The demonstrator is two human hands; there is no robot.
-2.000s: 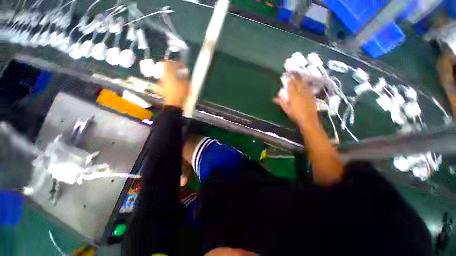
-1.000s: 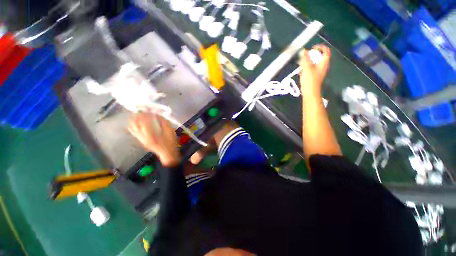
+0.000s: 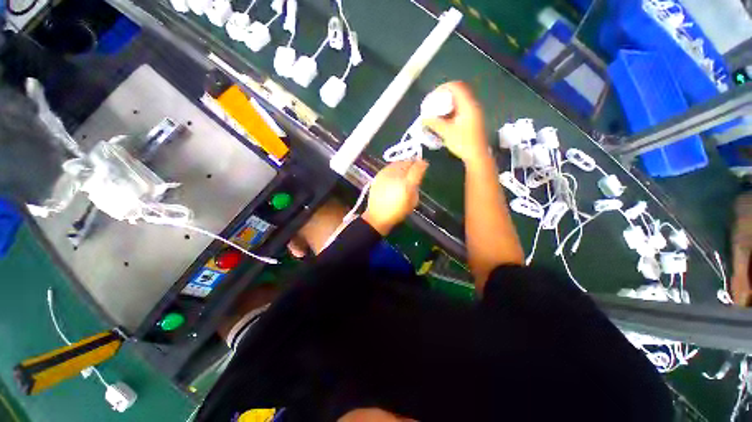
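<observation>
My right hand (image 3: 462, 124) holds a white power adapter (image 3: 437, 102) above the green conveyor, right of the white divider bar. My left hand (image 3: 396, 194) is at the coiled white cord (image 3: 402, 151) hanging from it; its fingers are closed at the cord, and a stretch of cord trails below the hand. Another adapter with its cord lies in the holding fixture (image 3: 113, 183) on the grey base plate (image 3: 210, 157); its cord end reaches over the plate's front edge near the red button (image 3: 228, 260).
The divider bar (image 3: 396, 92) lies across the conveyor. Rows of adapters (image 3: 284, 62) lie left of it, a pile (image 3: 532, 148) to the right. Yellow-black sensor posts (image 3: 70, 361) flank the plate. A single adapter (image 3: 120, 396) lies on the green side table. Blue bins (image 3: 660, 115) stand beyond.
My left hand has moved from the press front to the cord by my right hand. My right hand still holds the adapter. The camera view has shifted.
</observation>
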